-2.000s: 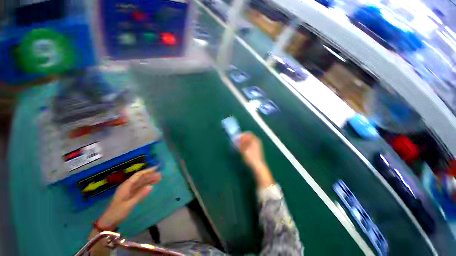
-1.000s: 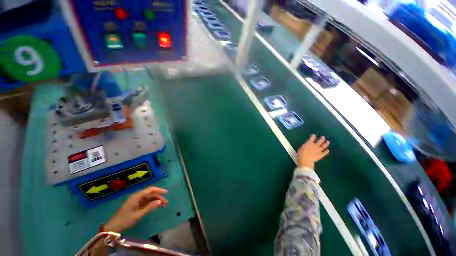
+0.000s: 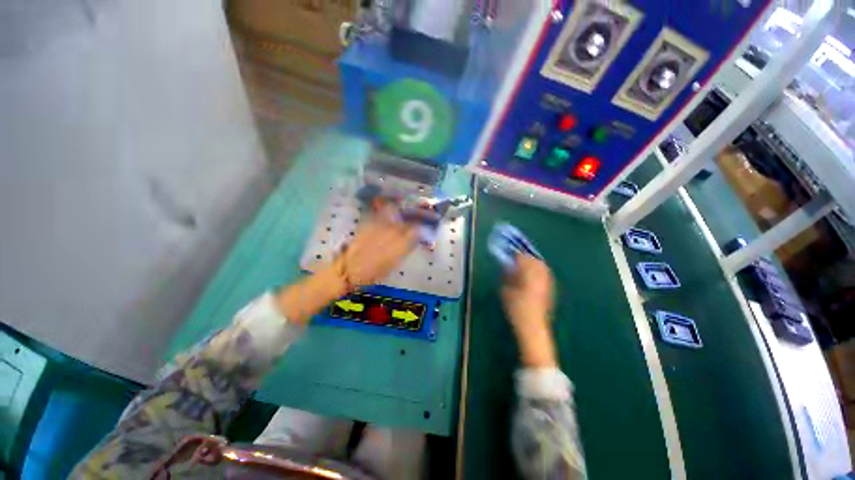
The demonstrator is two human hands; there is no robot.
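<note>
My right hand (image 3: 530,300) holds a pale-framed device housing (image 3: 511,244) by its near end, above the green belt beside the press. The housing is blurred. My left hand (image 3: 380,248) is at the fixture nest, over the perforated base plate (image 3: 319,246). Its fingers touch or nearly touch a dark workpiece (image 3: 422,225) in the nest. The hand hides much of the nest, and blur hides whether the fingers grip. The press head with the green 9 (image 3: 412,119) is above and behind the nest.
The control panel (image 3: 586,131) stands behind the belt, its red button lit. Several pale-rimmed housings (image 3: 678,329) lie along the conveyor belt (image 3: 600,394), right of the white line. A white post (image 3: 722,122) rises at the right. A grey panel (image 3: 122,169) stands at the left.
The view has turned left. My right hand has come back from beyond the white line, where it was empty, and now holds a housing. My left hand has moved from the table's front up to the nest.
</note>
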